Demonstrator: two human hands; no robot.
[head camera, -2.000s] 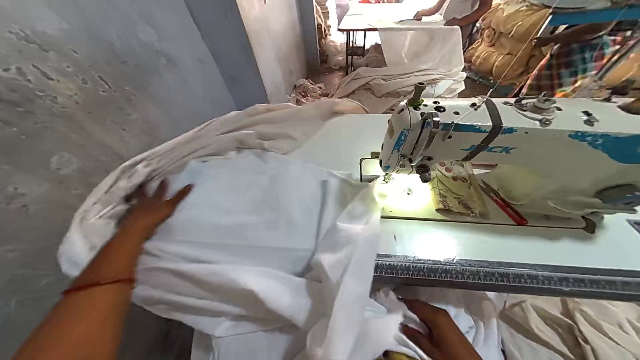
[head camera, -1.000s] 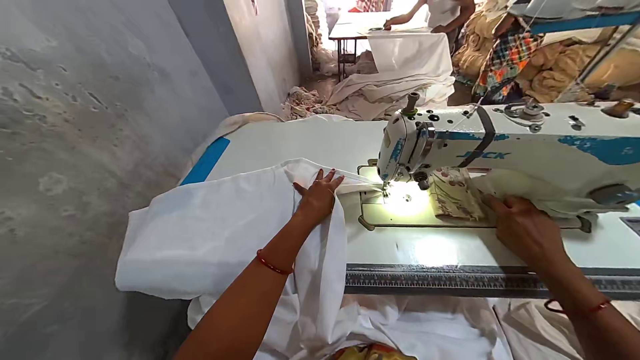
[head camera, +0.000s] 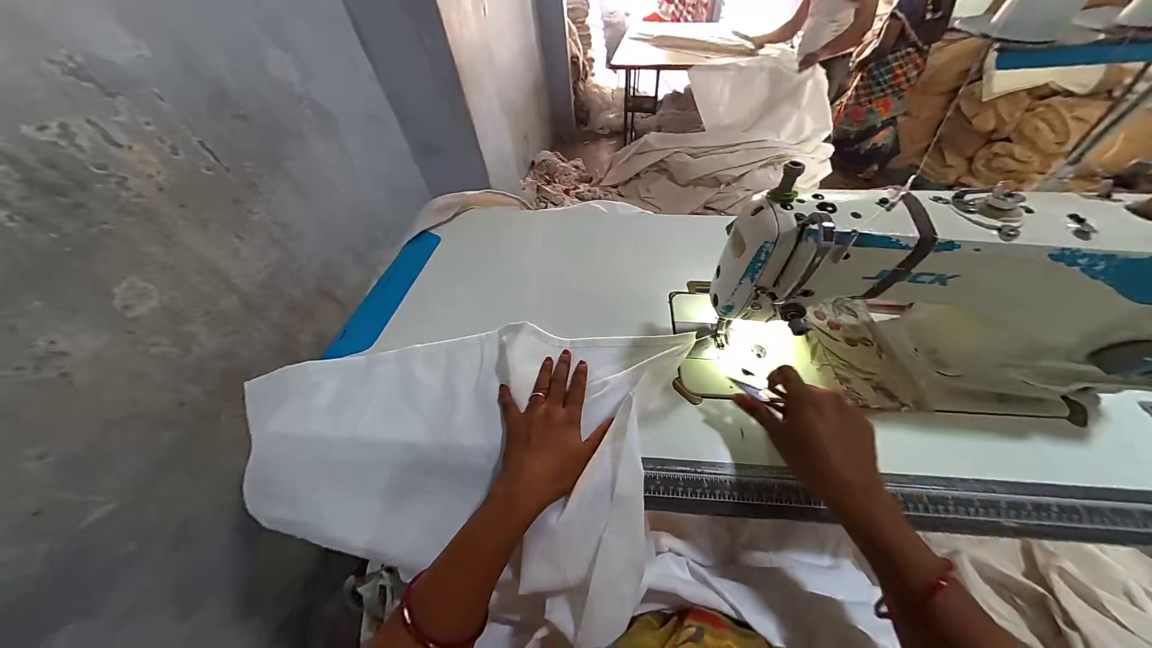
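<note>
White cloth (head camera: 387, 441) lies over the left part of the sewing table, and its narrow corner reaches the needle area of a Jack sewing machine (head camera: 900, 261). My left hand (head camera: 549, 427) rests flat on this cloth with its fingers apart. Just in front of the lit needle plate (head camera: 756, 351), my right hand (head camera: 814, 423) grips a small metal tool (head camera: 758, 392), perhaps thread snips, pointing left toward the cloth corner. The hand covers most of the tool. Patterned fabric (head camera: 855, 355) sits under the machine's arm, to the right of the needle.
A measuring scale (head camera: 720, 486) runs along the table's front edge, with more cloth (head camera: 1035, 576) hanging below. A plastered wall (head camera: 180, 225) stands at the left. Behind the table lie cloth heaps (head camera: 720, 162); a person (head camera: 832, 36) works at a farther table (head camera: 666, 54).
My right hand was below the table edge, then reached to the patterned fabric where red-handled snips lay earlier, and has since moved left to the needle. My left hand moved right across the cloth.
</note>
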